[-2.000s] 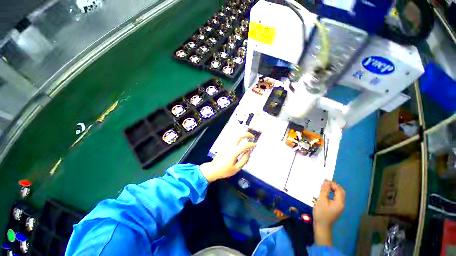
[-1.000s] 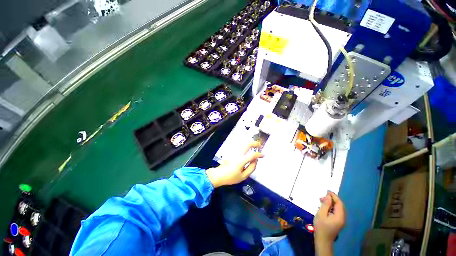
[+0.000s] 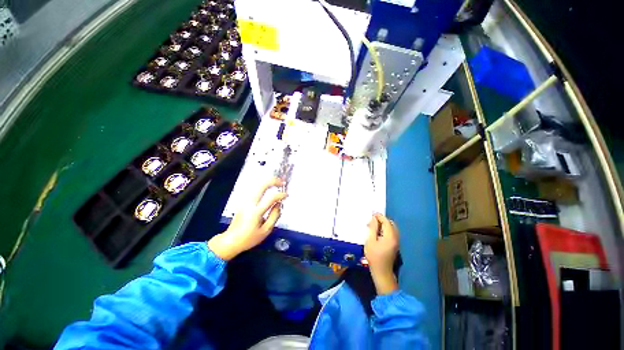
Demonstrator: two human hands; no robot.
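My left hand (image 3: 252, 217) is over the front left of the white machine plate (image 3: 311, 208). Its fingertips are beside a blurred greyish item (image 3: 284, 165) on the plate; whether they hold anything is unclear. My right hand (image 3: 383, 247) is at the plate's front right corner, fingers curled, thumb near the index finger; its grip is hidden. The orange fixture (image 3: 334, 143) is partly hidden by the thick white cylinder of the machine head (image 3: 365, 137). A black compartment tray (image 3: 122, 210) on the green surface at left holds several round units (image 3: 176, 182) and has some empty pockets.
Fuller black trays of units (image 3: 195, 51) lie farther back on the green surface (image 3: 41, 123). A black block (image 3: 308, 106) and a brown block (image 3: 280, 107) sit at the plate's back. Shelves with cartons (image 3: 472, 198) and a blue bin (image 3: 501, 70) stand at right.
The view has turned right, so the scene sits farther left. The orange fixture has slid back on the plate to under the machine head. Both hands have stayed near the same places at the plate.
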